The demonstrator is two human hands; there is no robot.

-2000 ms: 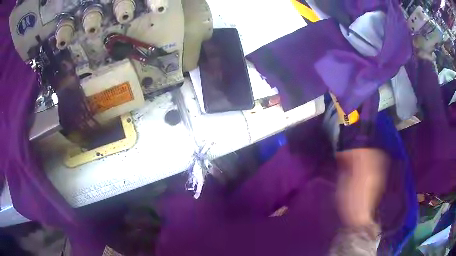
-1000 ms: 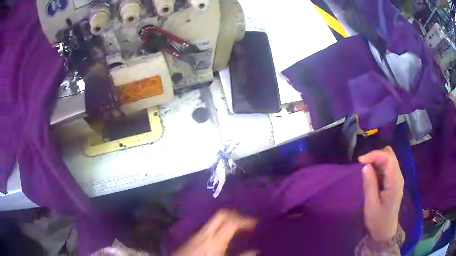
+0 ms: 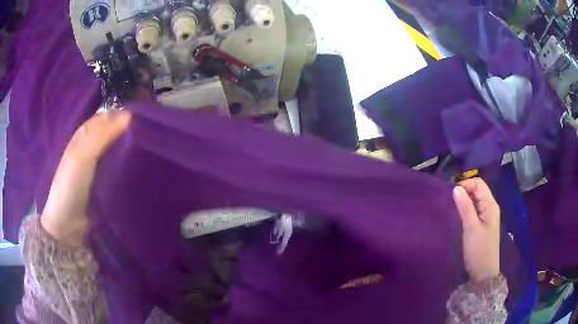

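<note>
A large purple garment panel (image 3: 285, 164) is stretched between my two hands in front of the overlock machine (image 3: 244, 47). My left hand (image 3: 92, 149) holds its upper left end near the presser foot area. My right hand (image 3: 476, 218) pinches its right end between thumb and fingers. The panel sags in the middle, with a gap through which the white table edge (image 3: 228, 220) and white thread tails (image 3: 283, 231) show. It covers part of the machine's lower front. Parts of the panel are blurred.
Red-handled snips (image 3: 222, 62) lie on the machine base. A black phone (image 3: 328, 101) lies right of the machine, on white paper (image 3: 374, 69). Purple pieces (image 3: 421, 107) are heaped at the right, above a blue bin rim (image 3: 525, 253). More purple cloth (image 3: 44, 95) hangs at the left.
My left hand has moved up and left, and the purple panel is now raised and spread across the table front. My right hand stays near the same place. The machine sits slightly further right in view.
</note>
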